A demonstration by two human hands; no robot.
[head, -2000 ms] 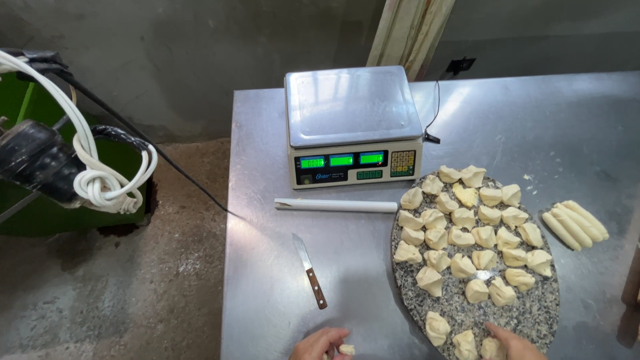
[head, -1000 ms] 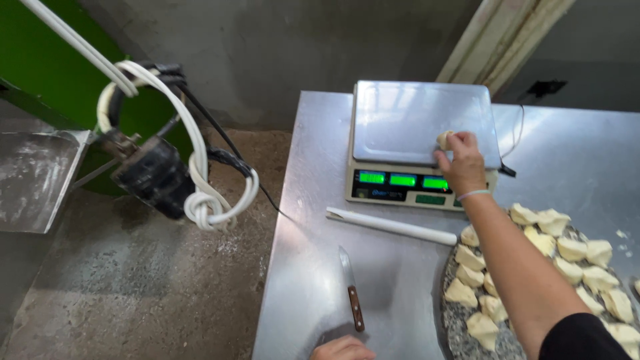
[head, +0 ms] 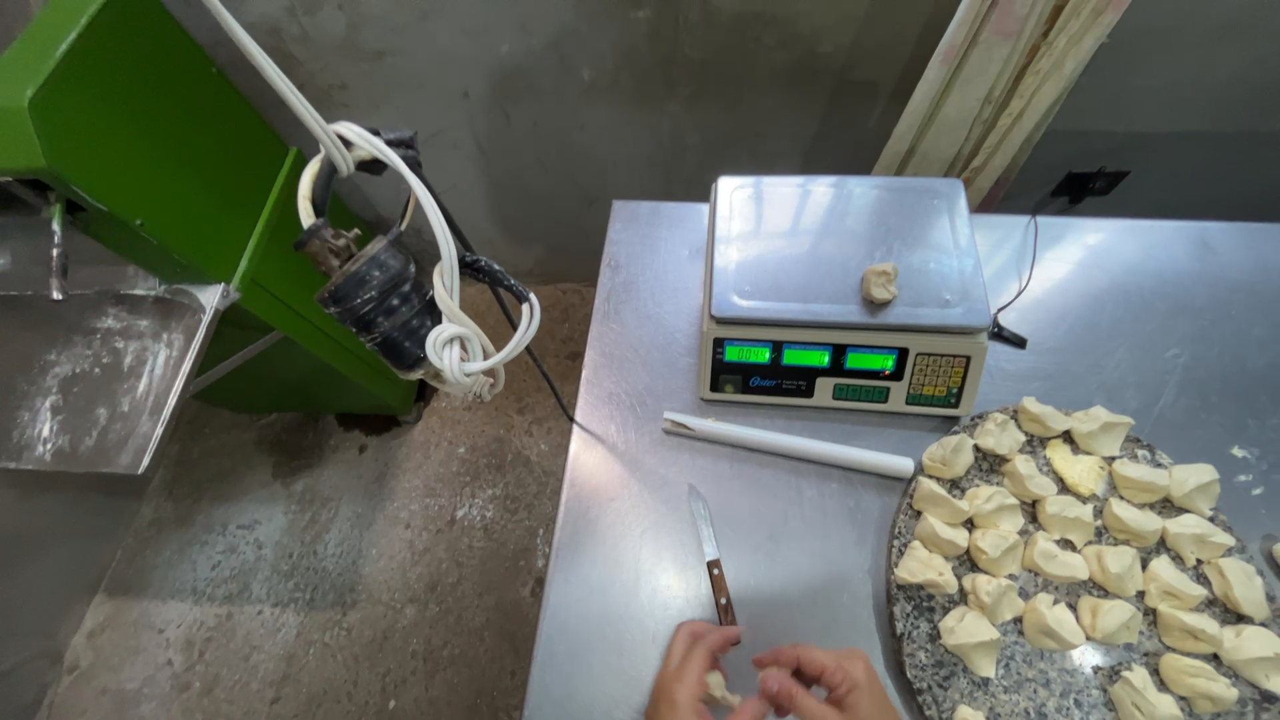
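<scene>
At the bottom edge, my left hand (head: 695, 672) holds a small piece of dough (head: 718, 688) between its fingers. Close beside it, my right hand (head: 825, 684) has its fingertips pinched on a bit of dough. A knife with a wooden handle (head: 721, 592) lies just above my left hand. One dough piece (head: 880, 284) sits on the metal plate of a digital scale (head: 838, 230), whose green displays are lit. Rows of dough pieces (head: 1055, 555) cover a round speckled stone board (head: 925, 630) at the right.
A white plastic tube (head: 790, 444) lies on the steel table (head: 620, 500) in front of the scale. White cables with a black plug (head: 380, 300) hang at the left, before a green machine (head: 150, 150) with a metal tray (head: 90, 380). A wall socket (head: 1092, 184) is behind the table.
My right hand has left the scale plate and come back beside my left hand. The dough piece it held there now rests on the plate.
</scene>
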